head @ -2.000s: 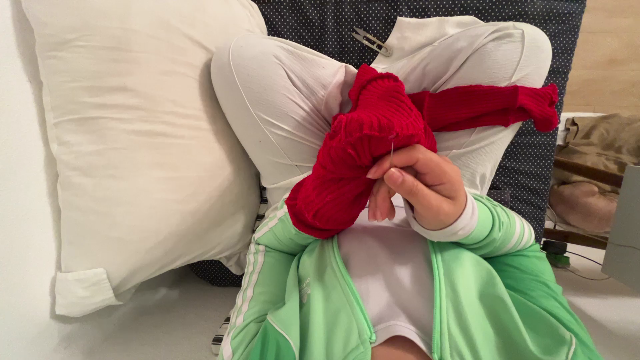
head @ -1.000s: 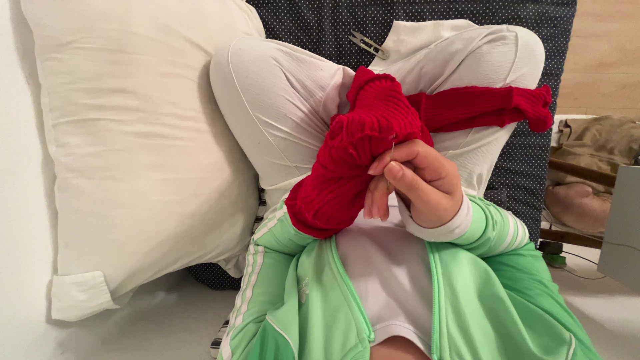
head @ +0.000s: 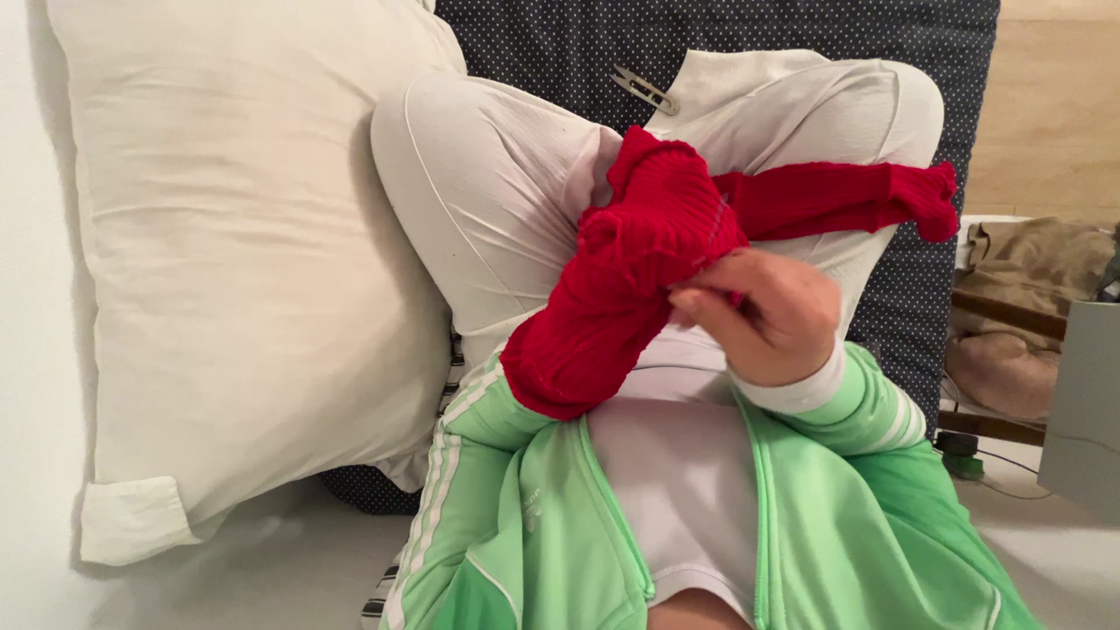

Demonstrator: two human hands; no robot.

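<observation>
A red ribbed knit piece (head: 612, 271) is pulled over my left hand and forearm, so that hand is wholly hidden inside it. A line of pale stitches shows along its right side. My right hand (head: 770, 311) is at the knit's right edge, thumb and forefinger pinched together; a needle is not clearly visible between them now. Another length of red ribbed knit (head: 822, 199) lies across my right thigh; whether it joins the first piece cannot be told. Metal thread snips (head: 646, 90) rest beyond my lap, by a white cloth (head: 726, 83).
A large white pillow (head: 245, 262) lies at the left. I sit cross-legged on a dark dotted mat (head: 542, 39). At the right are brown fabric (head: 1032, 267) on a wooden frame, a grey panel (head: 1085, 402) and thin cables.
Earlier, a thin needle stood up from my right fingertips; it is no longer plain. My right hand has turned a little and is blurred. The covered left hand has barely moved.
</observation>
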